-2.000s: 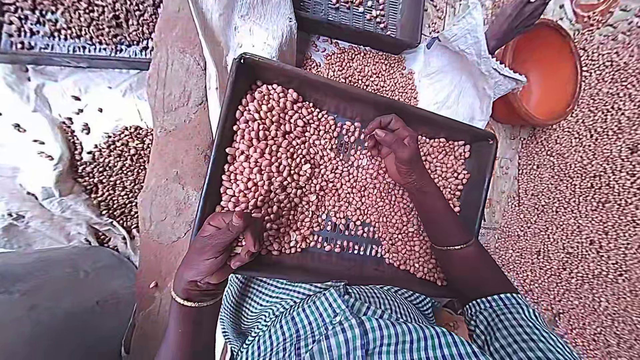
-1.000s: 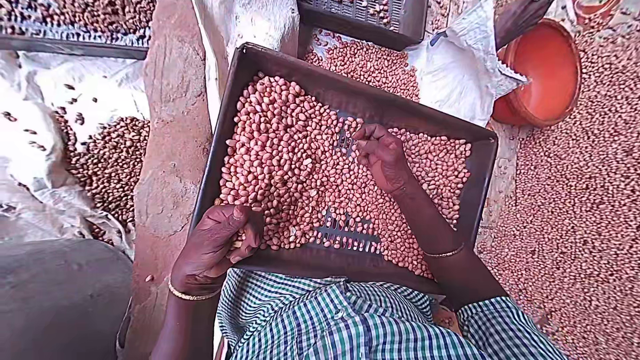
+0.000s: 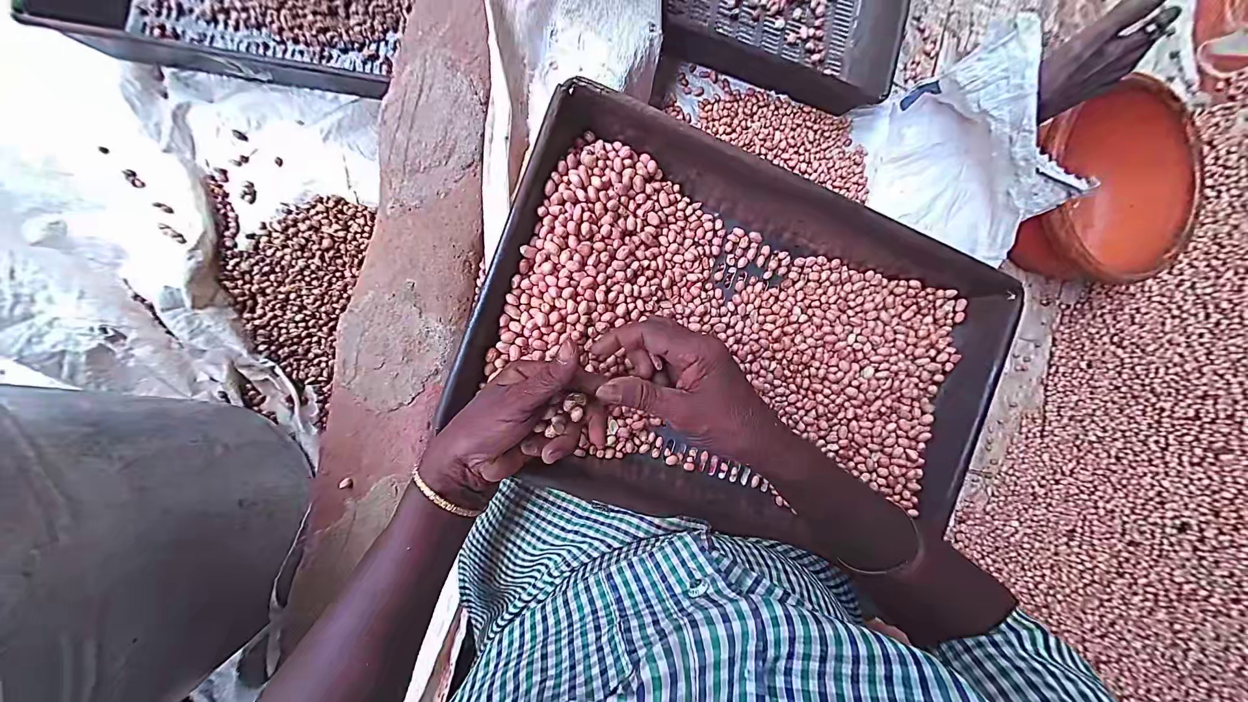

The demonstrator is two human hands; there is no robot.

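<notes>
A dark rectangular sieve tray with a slotted bottom rests on my lap, tilted, with shelled peanuts spread over much of it. Over its lower left part, my left hand is cupped around a few peanuts. My right hand meets it there, thumb and forefinger brought together at the left fingertips; whether a nut is pinched between them I cannot tell. Gaps in the nuts show the slots near the tray's upper middle and lower edge.
Another slotted tray lies beyond mine, beside a white sack and an orange bowl. Another person's hand or foot is near the bowl. Peanuts cover the ground at right. Darker nuts lie on white sheeting at left.
My right hand has moved left and toward me, from over the nuts in the tray's middle to my left hand. The left hand has turned, showing peanuts in it.
</notes>
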